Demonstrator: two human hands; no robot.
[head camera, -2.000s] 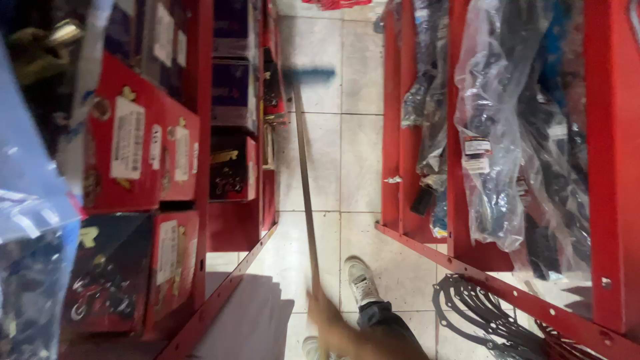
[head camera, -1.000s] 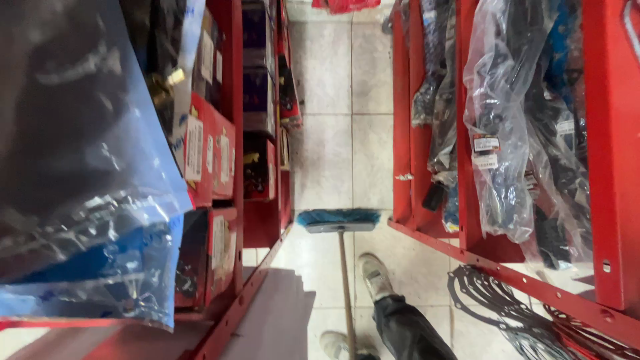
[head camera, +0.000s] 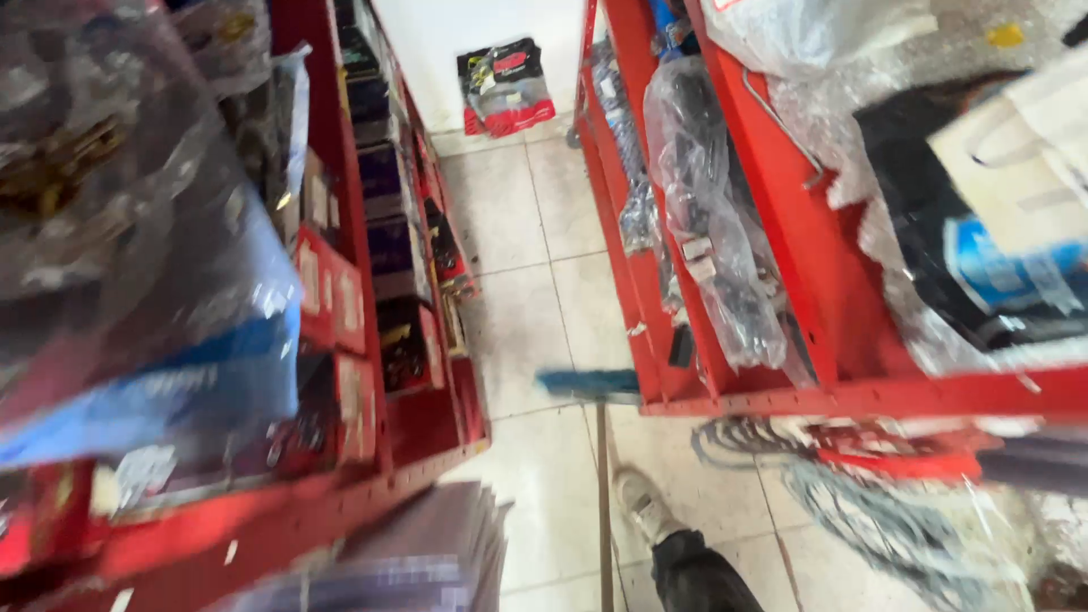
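Note:
A push broom with blue bristles lies against the tiled floor of a narrow aisle, its head touching or close beside the foot of the right shelf. Its long handle runs down out of the bottom of the view. Neither my left hand nor my right hand shows, so what holds the handle is hidden. One shoe and a dark trouser leg stand just right of the handle.
Red metal shelving with boxes and plastic-wrapped goods borders the left. The right red shelf holds bagged parts. A black and red package is at the aisle's far end. Wire-like loops lie low right.
A hand visible on the handle two seconds ago is out of view. The broom head, far up the aisle then, came nearer the feet and now sits by the right shelf. The view has shifted.

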